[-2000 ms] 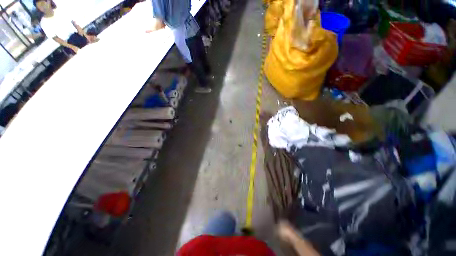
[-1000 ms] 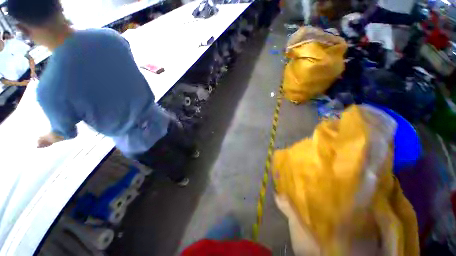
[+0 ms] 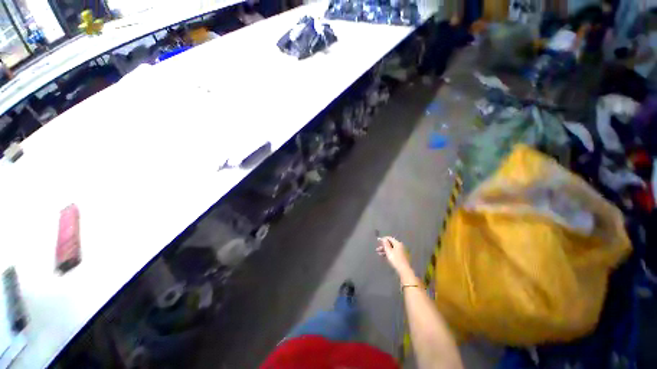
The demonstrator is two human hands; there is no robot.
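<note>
My right hand [image 3: 392,250] reaches forward over the aisle floor, small in view, with its fingers partly curled and a thin band on the wrist. A tiny dark speck shows at the fingertips; I cannot tell whether it is held. My left hand is out of the picture. A big yellow woven sack [image 3: 529,277] stands just right of my forearm. The long white cutting table [image 3: 180,130] runs along my left. A dark bundle [image 3: 307,37] lies near its far end.
On the table lie a pink-red block [image 3: 68,238], a dark narrow item [image 3: 14,299] and a grey item [image 3: 256,155] at the edge. Rolls sit beneath. Yellow-black tape [image 3: 445,227] borders the aisle. A greenish sack [image 3: 497,140] and cloth heaps stand on the right.
I have moved forward along the aisle. The person in blue at the table and the blue tub have gone out of view. My right hand is now clearly visible, extended forward.
</note>
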